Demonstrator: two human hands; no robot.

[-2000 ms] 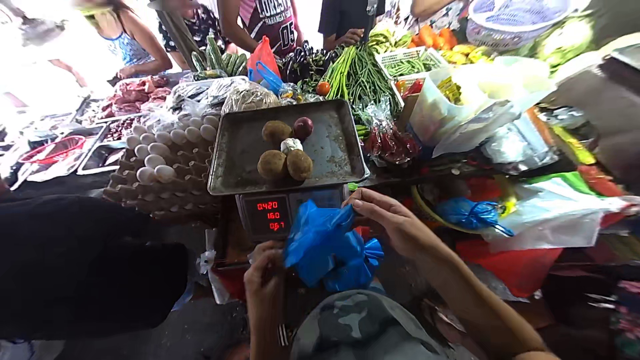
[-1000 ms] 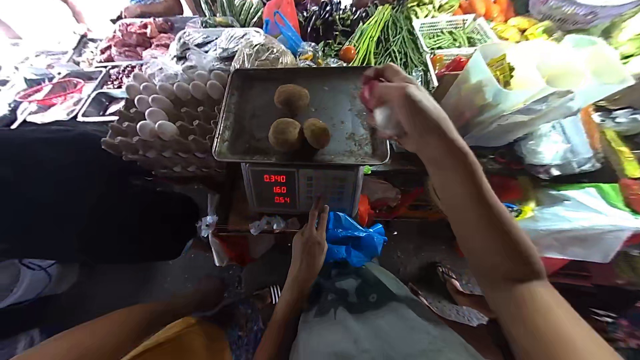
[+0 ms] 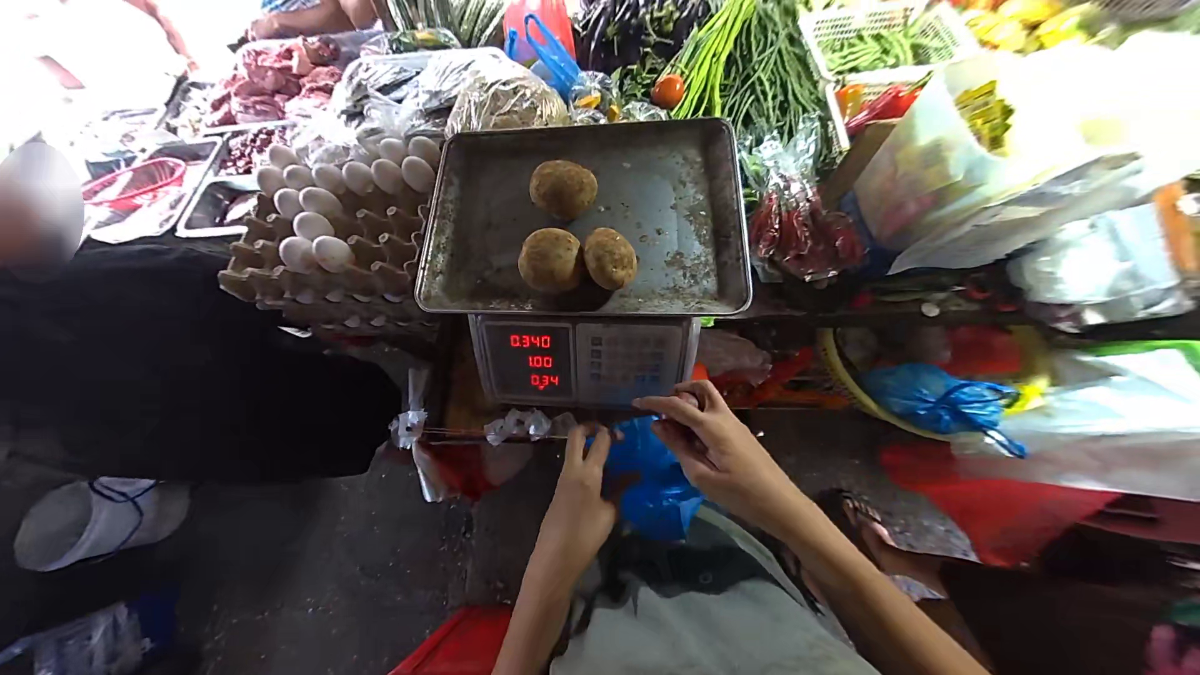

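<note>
Three brown potatoes rest on the metal tray of a digital scale, whose red display is lit. My left hand is below the scale, with its fingers at the left edge of a blue plastic bag and seeming to hold it. To the right, my right hand has its index finger stretched toward the keypad's lower right corner and its other fingers curled. A small reddish bit shows at that hand; what it grips is hidden. The bag hangs between both hands.
White eggs sit in cardboard trays left of the scale. Behind are meat, long green beans and a tomato. Bagged red chilies lie to the right. A person's foot is at lower right.
An onion and a white wrapped item have left the tray. My right hand has come down from the tray's right side to the scale's front. My left hand has moved off the keypad. The display reading has changed.
</note>
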